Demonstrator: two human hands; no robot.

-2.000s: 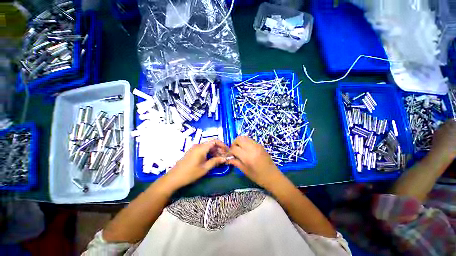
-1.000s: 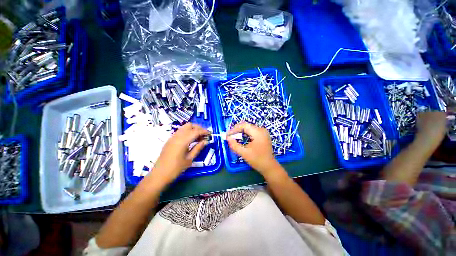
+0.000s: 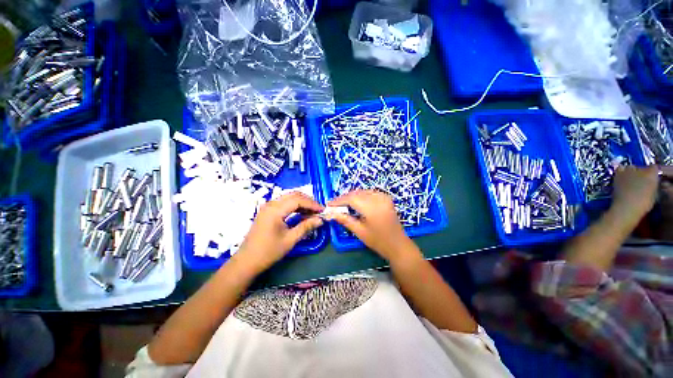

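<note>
My left hand (image 3: 284, 225) and my right hand (image 3: 369, 218) meet over the near edges of the two middle blue trays. Between their fingertips is a small white sleeve (image 3: 336, 211), held by my right fingers; my left fingertips are at its left end, and what they pinch is mostly hidden. White sleeves (image 3: 214, 214) are heaped in the left blue tray, with metal tubes (image 3: 258, 140) behind them. Thin rods (image 3: 376, 151) lie tangled in the right one of these trays. Metal pieces (image 3: 125, 218) lie loose in the white tub (image 3: 64, 221) at left.
A clear plastic bag (image 3: 254, 59) covers the back of the left middle tray. A small clear container (image 3: 390, 37) and a white cord (image 3: 472, 105) lie behind. Blue trays of metal parts (image 3: 527, 184) stand at right, beside another person's hand (image 3: 634, 188). More trays stand at far left.
The view has shifted slightly. My hands were apart a second ago with a thin rod and white piece between them; now they are close together around the white sleeve.
</note>
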